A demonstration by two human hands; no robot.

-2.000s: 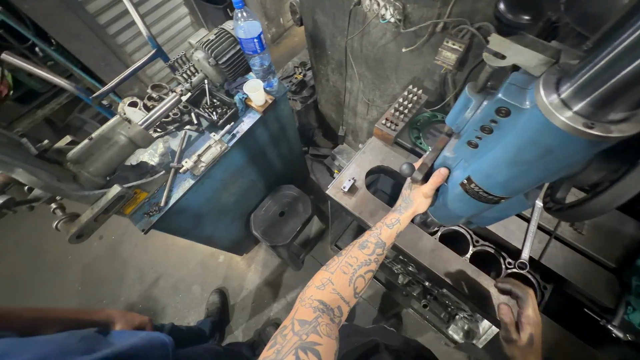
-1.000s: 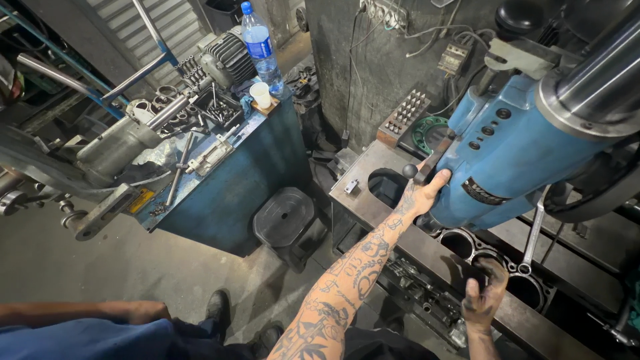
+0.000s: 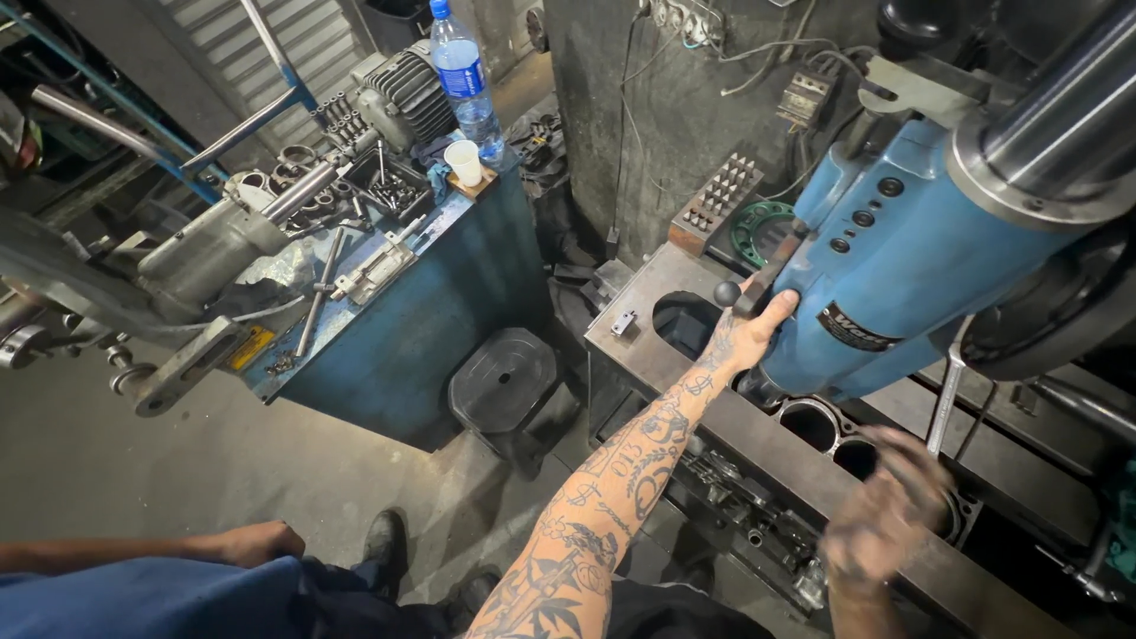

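My left hand (image 3: 761, 330) rests on the lower side of the blue boring machine head (image 3: 887, 266), beside a lever with a black ball knob (image 3: 728, 294). Part of its palm and fingers is hidden, so its grip is unclear. My right hand (image 3: 887, 510), blurred, is raised above the engine block (image 3: 809, 426), whose round cylinder bores show under the machine. Nothing can be made out between its fingers. A combination wrench (image 3: 948, 395) stands tilted just beyond that hand. A small metal block (image 3: 624, 323) lies on the machine's table (image 3: 643, 275).
A blue bench (image 3: 426, 337) on the left bears tools, a motor (image 3: 404, 98), a plastic bottle (image 3: 470, 89) and a cup (image 3: 463, 163). A black stool (image 3: 503, 377) stands beside it. Another person's hand (image 3: 257, 543) is at lower left. A rack of bits (image 3: 717, 202) sits behind the table.
My right hand has moved about over the engine block, its fingers changing position. My left hand has stayed at the machine head.
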